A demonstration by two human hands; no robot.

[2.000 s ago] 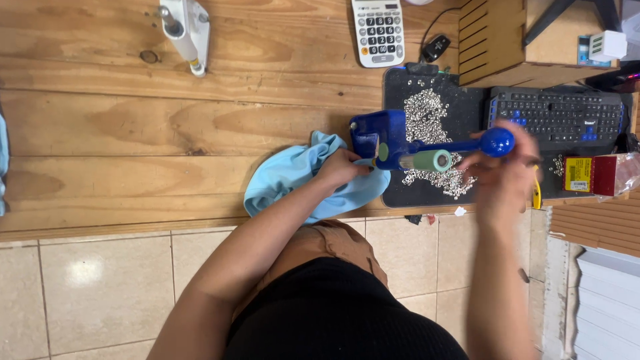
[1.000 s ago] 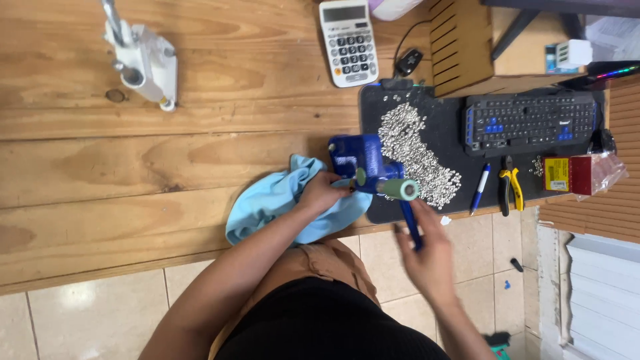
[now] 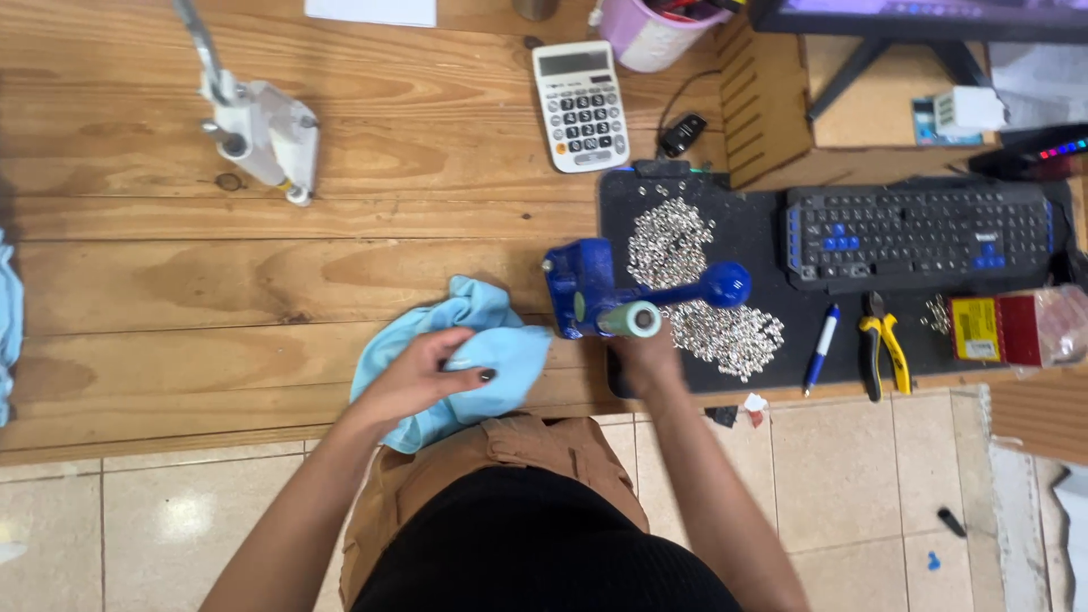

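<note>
My left hand (image 3: 429,374) holds a piece of light blue fabric (image 3: 501,370) between thumb and fingers, left of a blue hand press (image 3: 585,276). More of the fabric lies bunched under and behind that hand. The press has a pale green cylinder (image 3: 631,320) and a lever ending in a blue ball knob (image 3: 724,285), which points right over a heap of small silvery metal rings (image 3: 667,242). My right hand (image 3: 642,361) is beneath the green cylinder, its fingers mostly hidden by the press, so its grip does not show.
A black mat (image 3: 765,238) bears the rings, a keyboard (image 3: 918,234), a blue-and-white pen (image 3: 822,350), yellow-handled cutting pliers (image 3: 884,348) and a red and yellow box (image 3: 994,329). A calculator (image 3: 582,106) and a car key (image 3: 682,134) lie behind. A white hand press (image 3: 272,140) stands at left.
My left hand and the fabric it holds have come away from the press toward the left. The lever, pulled toward me a second ago, now points right, and my right hand has left it.
</note>
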